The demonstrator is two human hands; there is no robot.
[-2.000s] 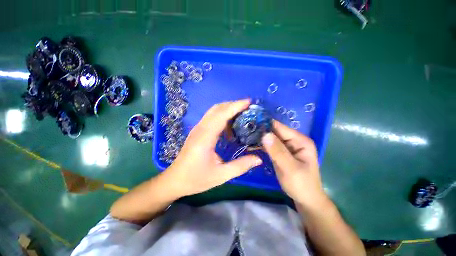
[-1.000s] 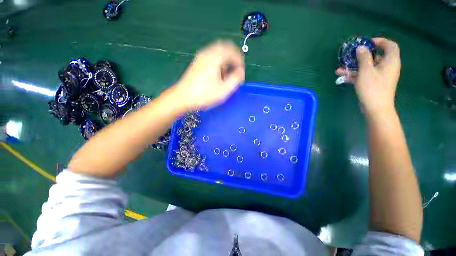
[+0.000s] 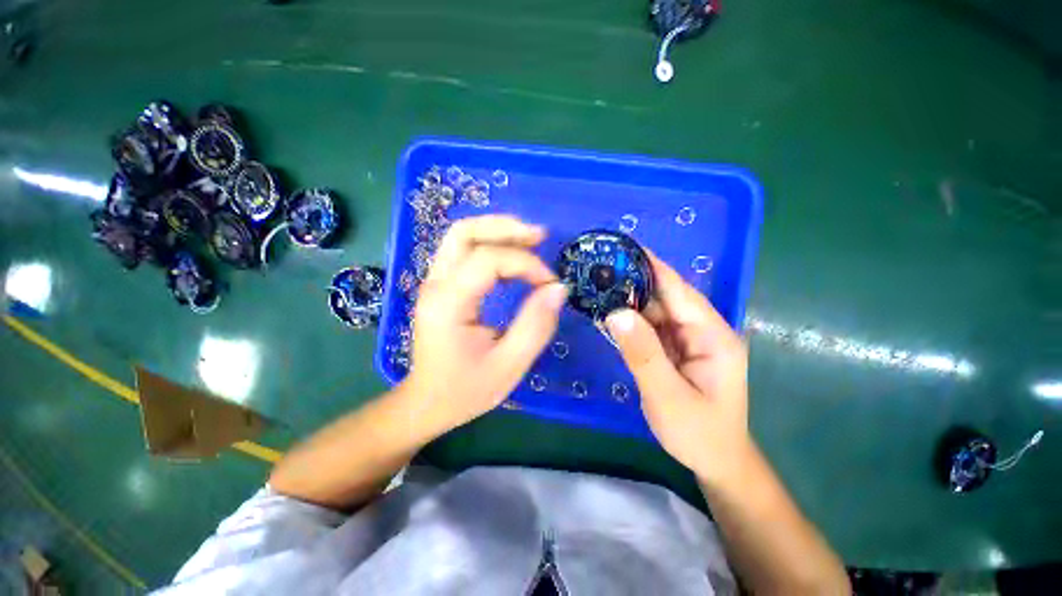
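Observation:
A round unit (image 3: 606, 275), black with a blue patterned face, is held face up above the blue tray (image 3: 751, 233). My right hand (image 3: 689, 373) grips it by its right and lower rim. My left hand (image 3: 483, 326) is at the unit's left edge, thumb and forefinger pinched together; whether they hold the unit's thin lead or a ring I cannot tell. Thin rings (image 3: 686, 217) lie singly in the tray, and a ring pile (image 3: 433, 210) runs along its left side, partly hidden by my left hand.
A heap of round units (image 3: 186, 215) lies at left, with two single units beside it, one against the tray. Another unit (image 3: 681, 14) is at the top edge, one (image 3: 968, 459) at lower right. A brown cardboard box (image 3: 181, 413) stands beyond the bench edge.
One second ago my hands were apart, the right holding a unit at far right and the left blurred above the tray. Now both meet at a unit over the tray. The view has shifted.

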